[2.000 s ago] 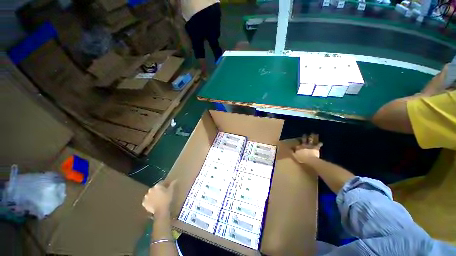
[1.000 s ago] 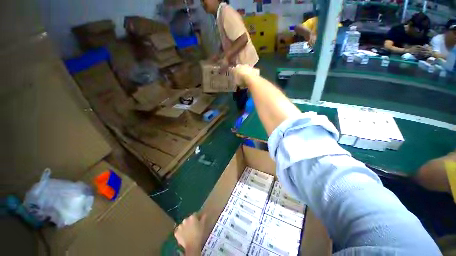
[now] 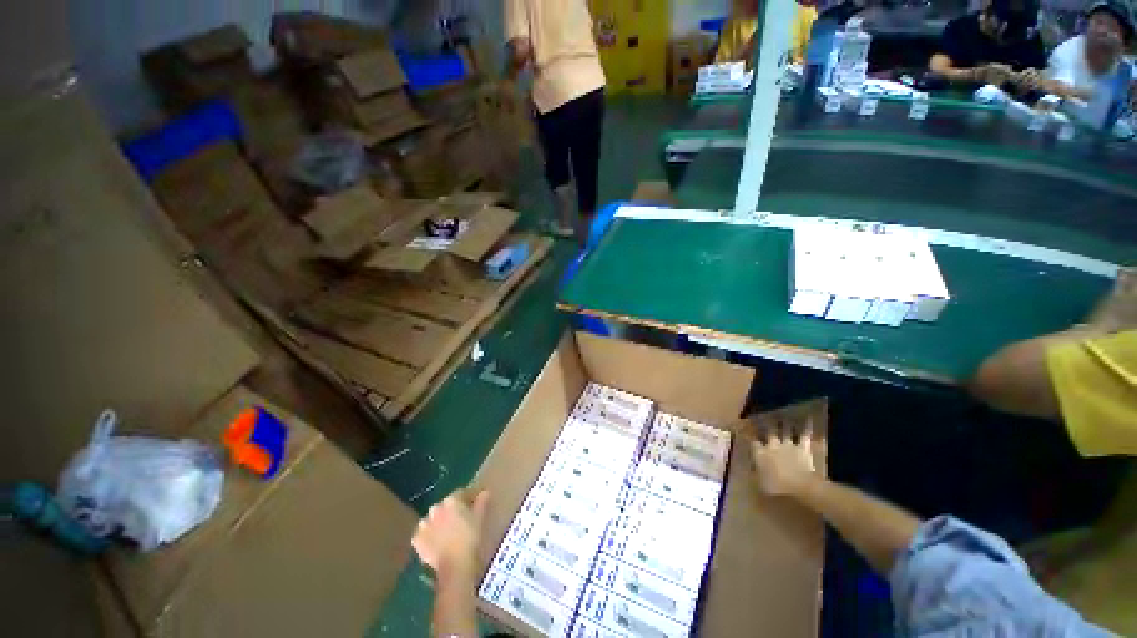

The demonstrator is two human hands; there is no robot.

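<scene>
The open brown shipping carton (image 3: 767, 548) stands low in front of me, its upper part open. Inside it, white product boxes (image 3: 561, 511) lie in two long rows, printed sides up. My left hand (image 3: 451, 530) is on the carton's left wall, thumb over the edge, fingers partly hidden outside. My right hand (image 3: 783, 461) lies against the right flap with its fingers spread, pressing on the cardboard rather than gripping it. The carton's near end is cut off by the picture's bottom edge.
White product boxes (image 3: 867, 268) stand on the green bench (image 3: 698, 268). A person in yellow (image 3: 1097, 386) is at right. At left are a plastic bag (image 3: 156, 480), an orange and blue tape gun (image 3: 256, 441) and cardboard (image 3: 312, 548). A pallet with opened cartons (image 3: 374, 312) lies beyond.
My right arm, stretched forward over the carton one second ago, is back with the hand on the right flap. The standing person has turned away, and the small carton at their hands no longer shows.
</scene>
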